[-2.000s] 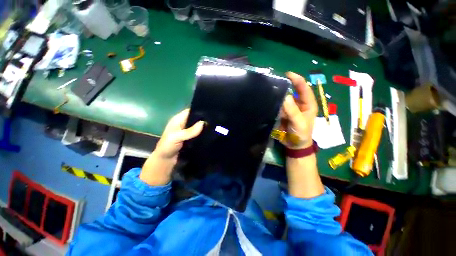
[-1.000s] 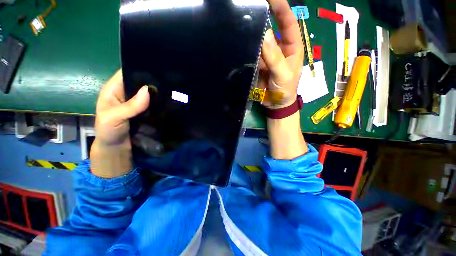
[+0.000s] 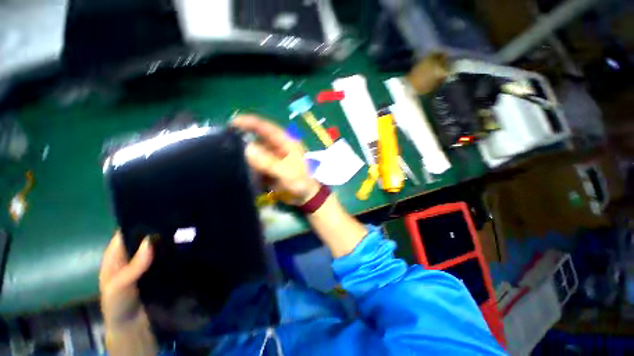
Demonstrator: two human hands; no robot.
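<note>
A glossy black display panel (image 3: 198, 208) with a small white label is held up over the bench's front edge and the lap, its top edge shining. My left hand (image 3: 124, 281) grips its left edge, thumb on the face; the fingers behind are hidden. My right hand (image 3: 278, 163), with a dark red band at the wrist, is at the panel's upper right edge, fingers bent around it. A gold-orange flex cable (image 3: 267, 199) shows below the right palm. The picture is blurred.
On the green bench mat (image 3: 62, 125) at right lie a yellow-orange electric screwdriver (image 3: 389, 153), a small yellow-handled tool (image 3: 368, 183), a white paper piece (image 3: 338, 164), a tan stick with a light-blue end and red pieces. A red-framed rack (image 3: 448, 236) stands below. Dark and white equipment is behind.
The view has swung to the right, so the panel and both hands appear further left and lower than a second ago. Both hands still hold the panel.
</note>
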